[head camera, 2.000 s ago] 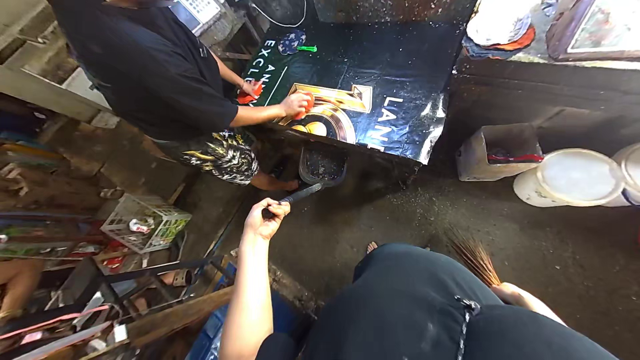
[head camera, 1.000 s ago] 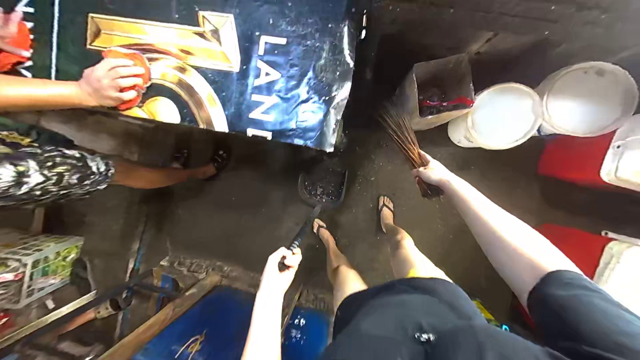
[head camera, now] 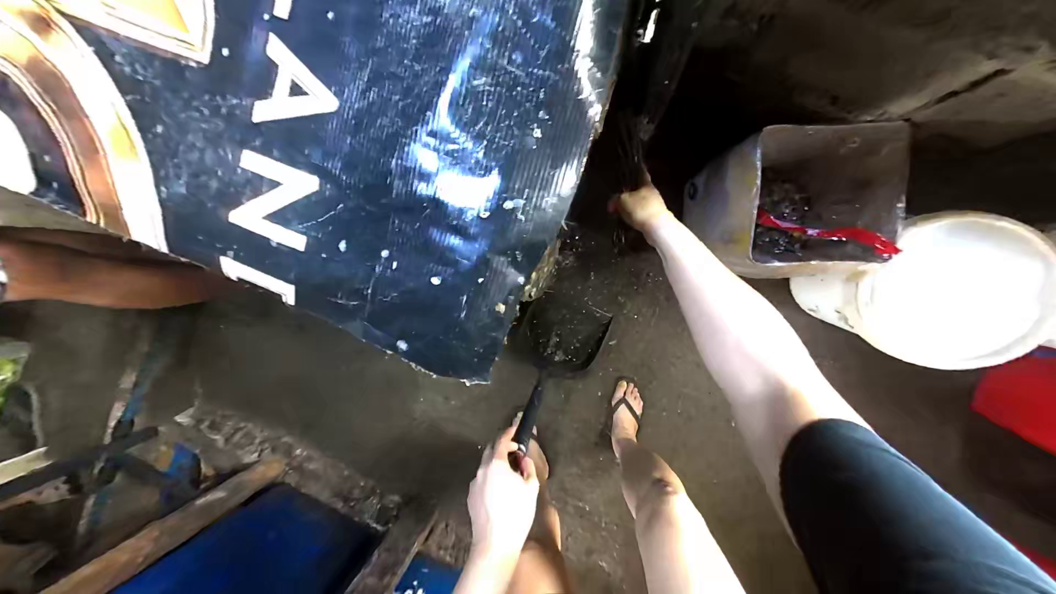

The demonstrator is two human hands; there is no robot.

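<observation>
My left hand (head camera: 505, 487) is closed around the black handle of a dustpan (head camera: 568, 330), whose pan rests on the dark floor just off the table's corner, with small debris in it. My right arm stretches forward, and my right hand (head camera: 642, 206) grips a stick broom (head camera: 631, 157) in the shadow beside the table's right edge. The broom's bristles point away from me and are hard to make out in the dark. Loose bits lie on the floor between broom and pan.
A table covered with a dark printed tarpaulin (head camera: 363, 206) fills the upper left, another person's limb (head camera: 107, 268) at its edge. To the right stand a square container (head camera: 833, 181) with debris and a red strip, a white bucket (head camera: 961, 289) and a red object (head camera: 1023, 400). Lower left: a wooden beam (head camera: 173, 528).
My right hand has moved the broom forward, from beside the square container to the shadow along the table's edge. The dustpan remains in my left hand. The view has shifted closer to the table's corner.
</observation>
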